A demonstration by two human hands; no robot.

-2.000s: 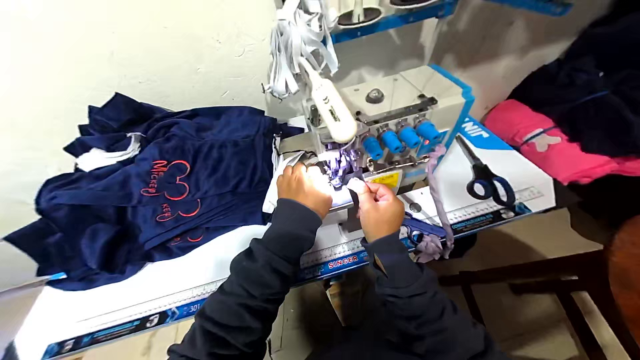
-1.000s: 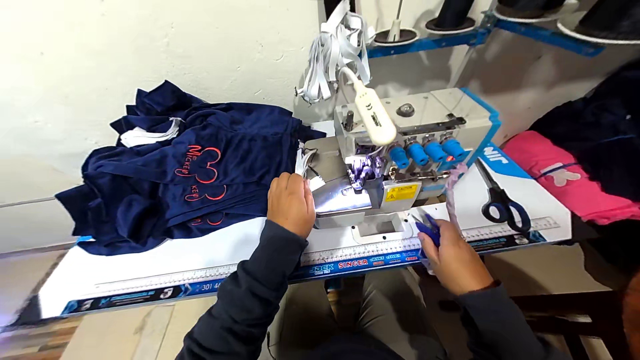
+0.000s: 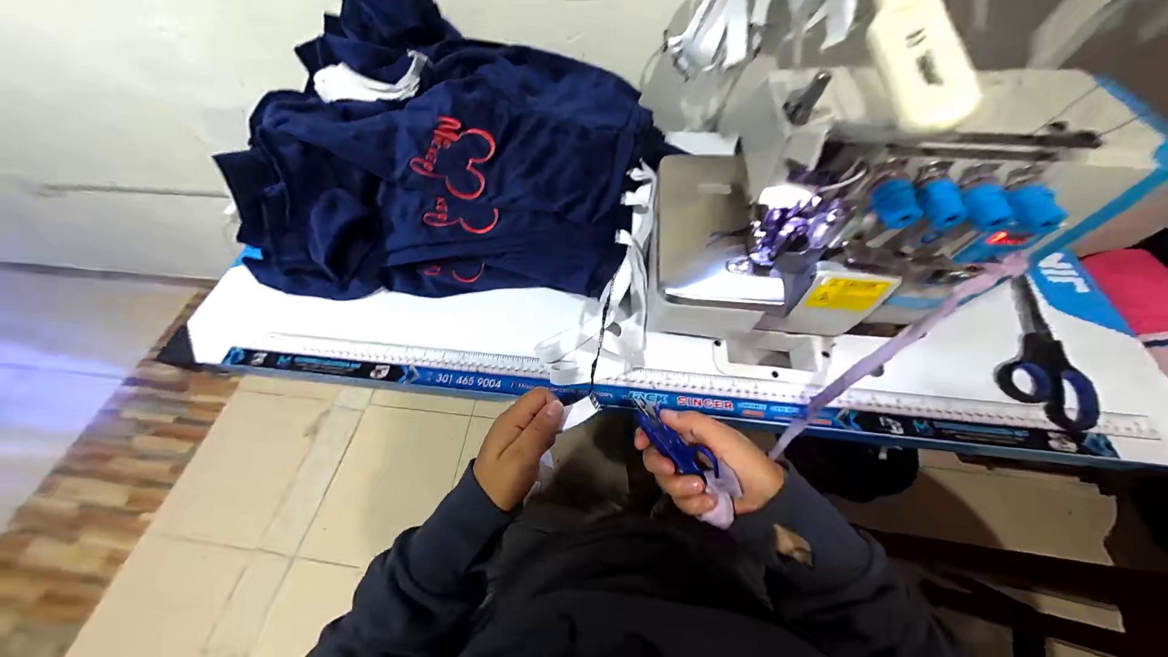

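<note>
My left hand (image 3: pixel 522 447) pinches the end of a white elastic strip (image 3: pixel 580 412) at the table's front edge. A dark thread chain runs up from that end toward more white strips (image 3: pixel 630 292). Close by on the right, my right hand (image 3: pixel 712 461) grips blue-handled thread snips (image 3: pixel 671 440), their tips pointing toward the strip. A lilac fabric strip (image 3: pixel 871 360) hangs from the machine's right side down to my right hand. Behind my hands stands an overlock sewing machine (image 3: pixel 703 228) with its needle area lit. Navy garments (image 3: pixel 538 164) with red print lie to the left.
Black-handled scissors (image 3: pixel 1045 370) lie at the table's right. A printed ruler (image 3: pixel 438 360) runs along the front edge. A cream lamp or device (image 3: pixel 923 64) hangs over the machine, beside white strips. Pink fabric (image 3: pixel 1131 283) sits at the far right.
My hands were together at the machine's needle area, then moved apart. Now they are close together at the table's front edge, with the white strip end in my left hand. The view has shifted.
</note>
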